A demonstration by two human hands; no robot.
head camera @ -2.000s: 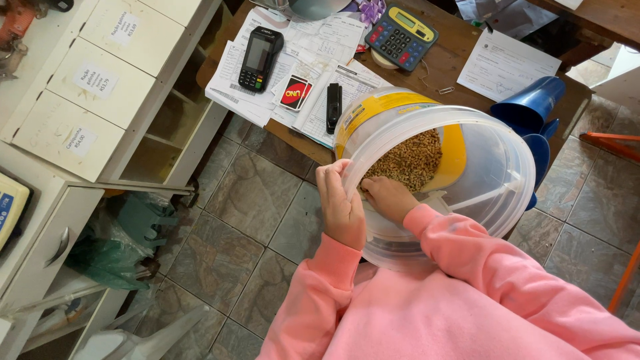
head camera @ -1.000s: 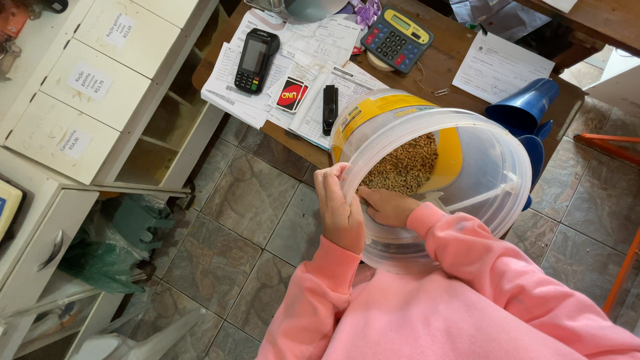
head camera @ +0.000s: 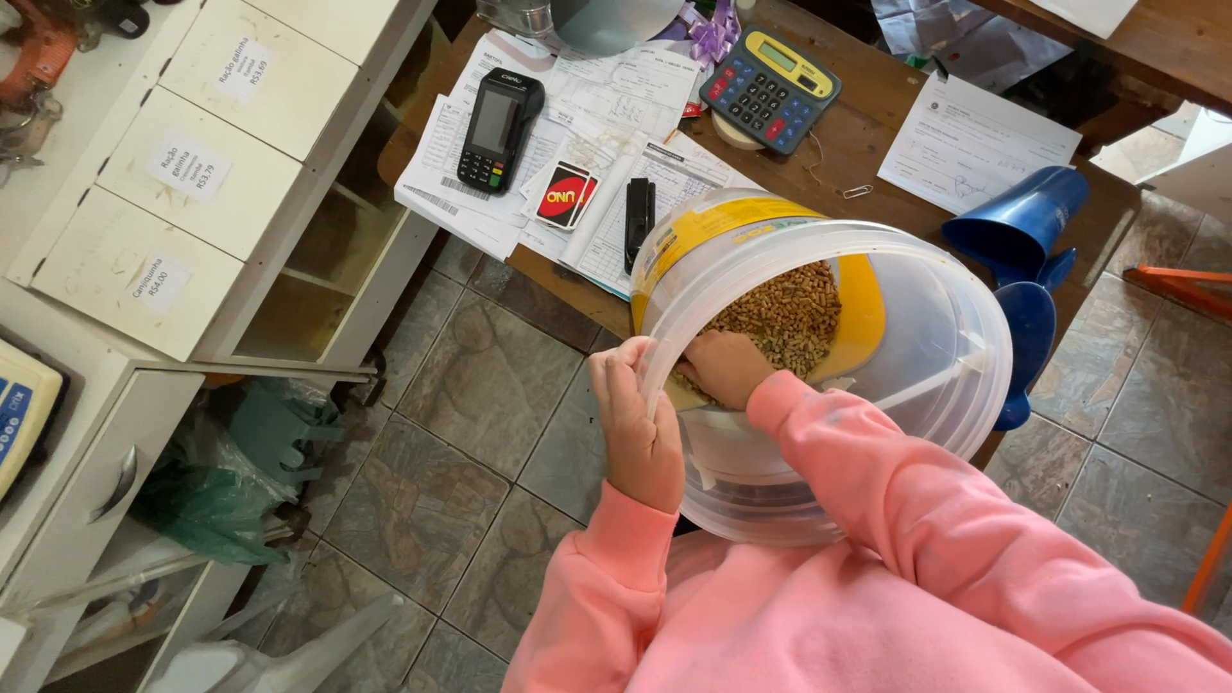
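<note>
A large clear plastic bucket with a yellow label lies tilted against the desk edge, its mouth toward me. Brown feed pellets are heaped inside it. The near rim of the bucket is gripped by my left hand. Inside the bucket, my right hand rests at the pellets; its fingertips are hidden, so whether it holds any is unclear. Just beyond the bucket lie a black stapler, an UNO card pack, a card payment terminal and a calculator.
Papers cover part of the wooden desk. Blue plastic scoops sit at its right edge. A white cabinet with labelled lids stands at left, a scale on it. Plastic bags and tiled floor lie below.
</note>
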